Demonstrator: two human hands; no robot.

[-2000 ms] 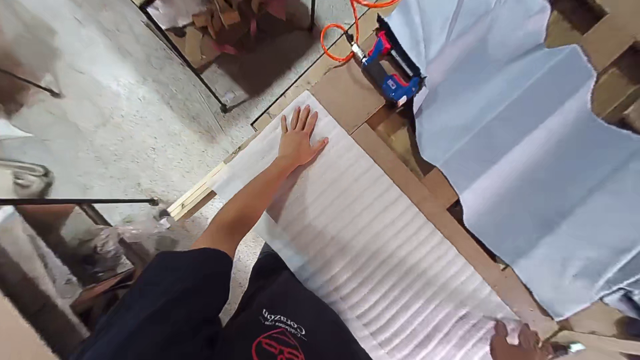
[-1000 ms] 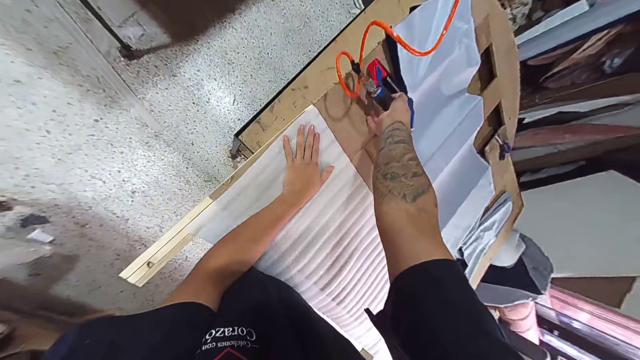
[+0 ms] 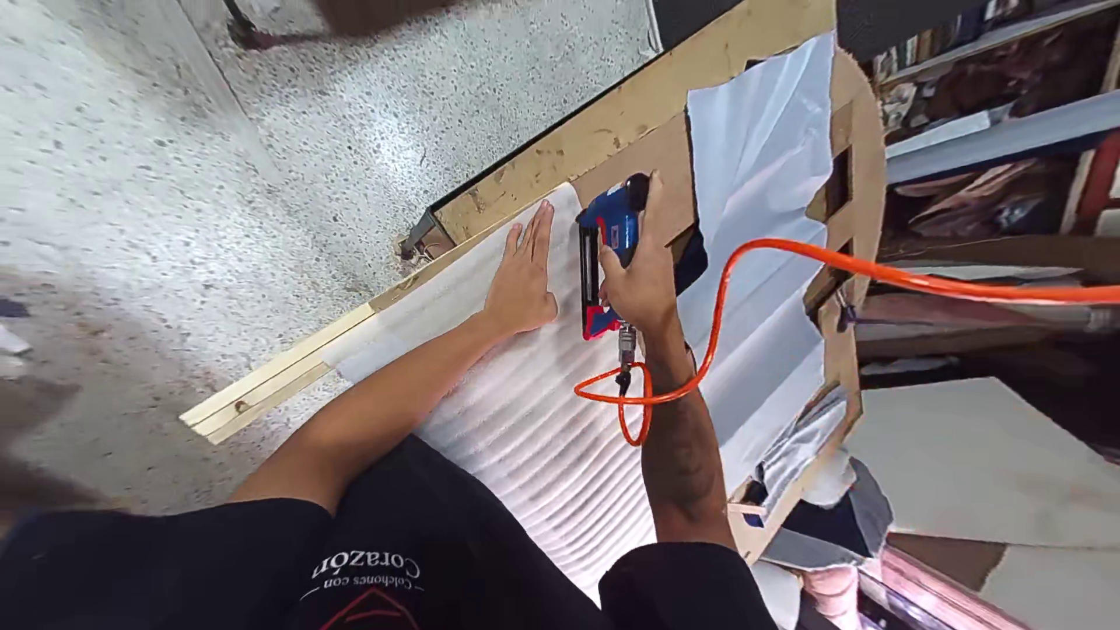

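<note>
My left hand lies flat, fingers extended, on a white foam sheet near its upper corner. Just right of it, my right hand grips a blue and black pneumatic staple gun over the sheet's upper edge. From the tool's metal fitting an orange air hose loops over my right forearm and runs off to the right. Beneath the sheet is a wood and board frame. A pale blue-white fabric covers the frame's right part.
Light wooden strips jut out at the lower left. A wooden tabletop with a dark edge extends behind the frame. Speckled floor lies at the left. Shelves with piled material and large pale panels stand on the right.
My right hand has left the sheet's far lower corner and taken hold of the staple gun, which has come from beside the fabric to the sheet's edge. My left hand remains on the sheet.
</note>
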